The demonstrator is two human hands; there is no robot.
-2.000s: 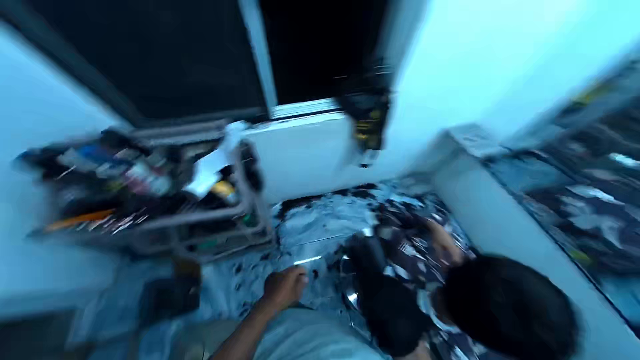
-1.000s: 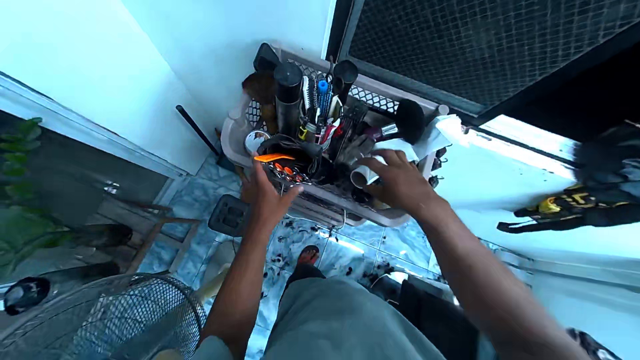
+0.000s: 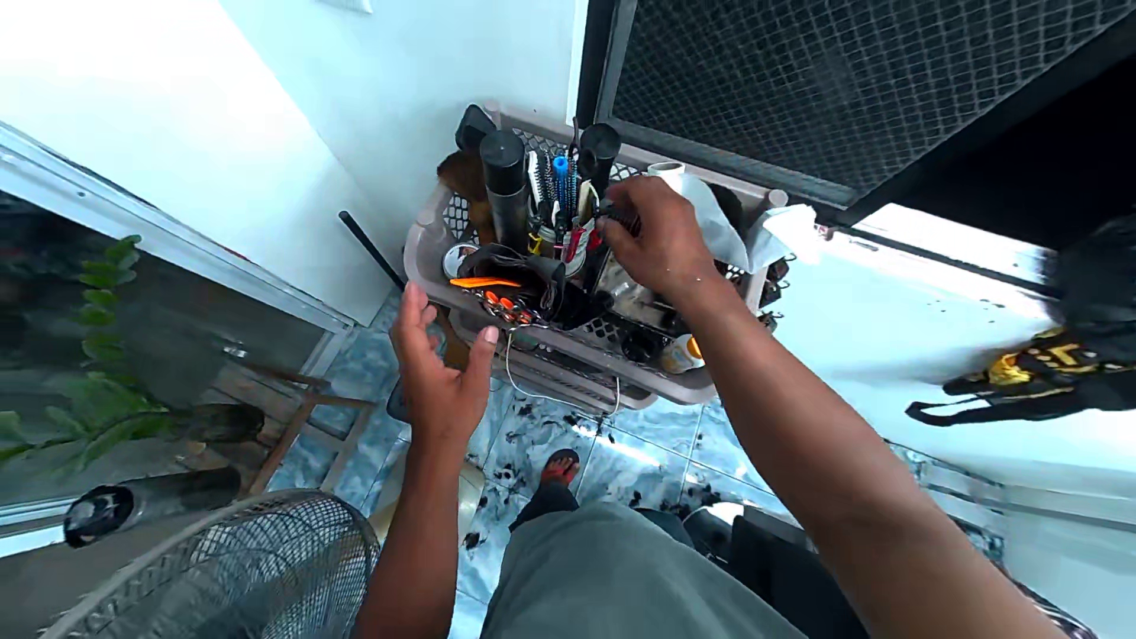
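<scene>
In a plastic basket (image 3: 426, 253) stand hairbrushes (image 3: 561, 182), black spray cans (image 3: 504, 182) and other salon tools. My right hand (image 3: 661, 232) reaches into it beside the brushes, its fingers curled around something dark, possibly a brush; the fingertips are partly hidden. My left hand (image 3: 441, 368) is held with fingers apart at the basket's front edge, near an orange comb-like piece (image 3: 485, 282) and a dark pouch (image 3: 524, 266). A white paper or cloth (image 3: 710, 222) lies to the right of my right hand.
A wire-guarded fan (image 3: 257, 568) stands at the lower left, near a wooden frame (image 3: 306, 435). Cut hair lies on the tiled floor (image 3: 621, 457). A black and yellow bag (image 3: 1047, 368) hangs at right. Behind the basket is a mesh door panel (image 3: 781, 80).
My right hand has moved from the white cup-like item to the brushes. My left hand has drawn back from the orange piece. Two seconds ago the view faced another way, toward other people.
</scene>
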